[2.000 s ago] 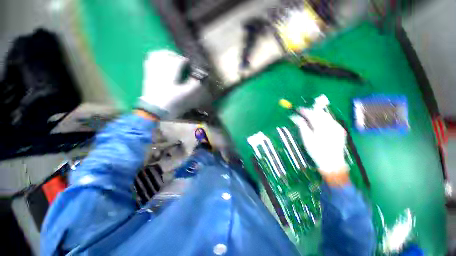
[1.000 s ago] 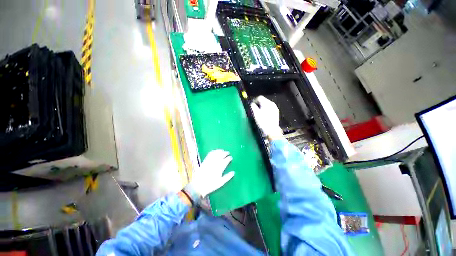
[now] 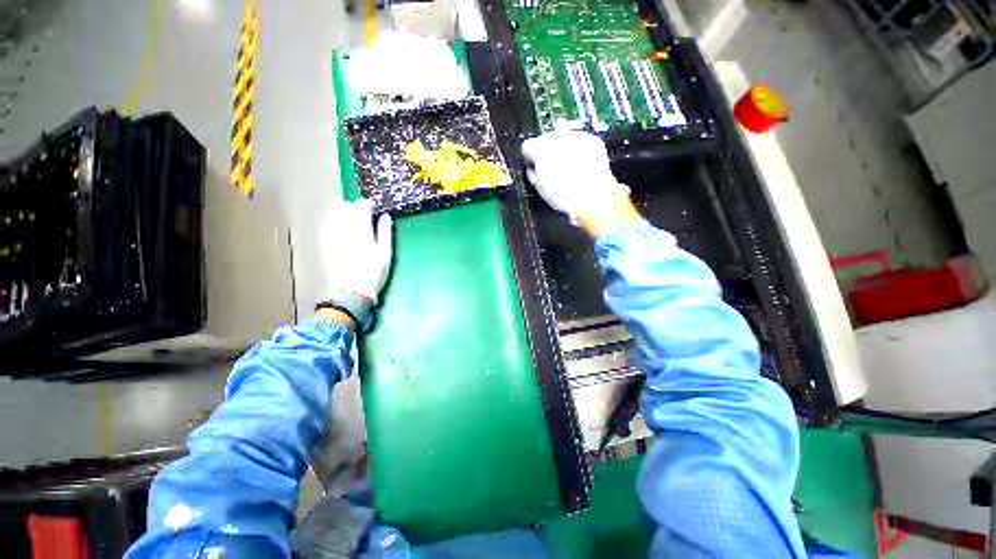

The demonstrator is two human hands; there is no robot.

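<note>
My left hand point(image 3: 355, 253), in a white glove with a band at the wrist, rests on the left edge of the green mat point(image 3: 459, 360), just below the parts tray. My right hand point(image 3: 571, 173), in a white glove, is at the near left corner of the solder carrier, its fingers curled; whether it grips anything is hidden. The green circuit board point(image 3: 579, 49) with long white slots lies in the black solder carrier point(image 3: 661, 143) on the conveyor. The black speckled parts tray point(image 3: 382, 164) holds a heap of yellow caps point(image 3: 453, 167).
A crumpled white heap point(image 3: 406, 71) lies behind the tray. The conveyor's black rail point(image 3: 541, 317) runs along the mat's right side. A red-orange button point(image 3: 761, 107) stands on the far white rail. Black carriers point(image 3: 142, 229) are stacked at left. A dark tool point(image 3: 620, 415) lies near my right forearm.
My left hand has moved forward along the mat to its left edge by the tray. My right hand has moved forward to the carrier's near edge. The view has moved closer to the tray and board.
</note>
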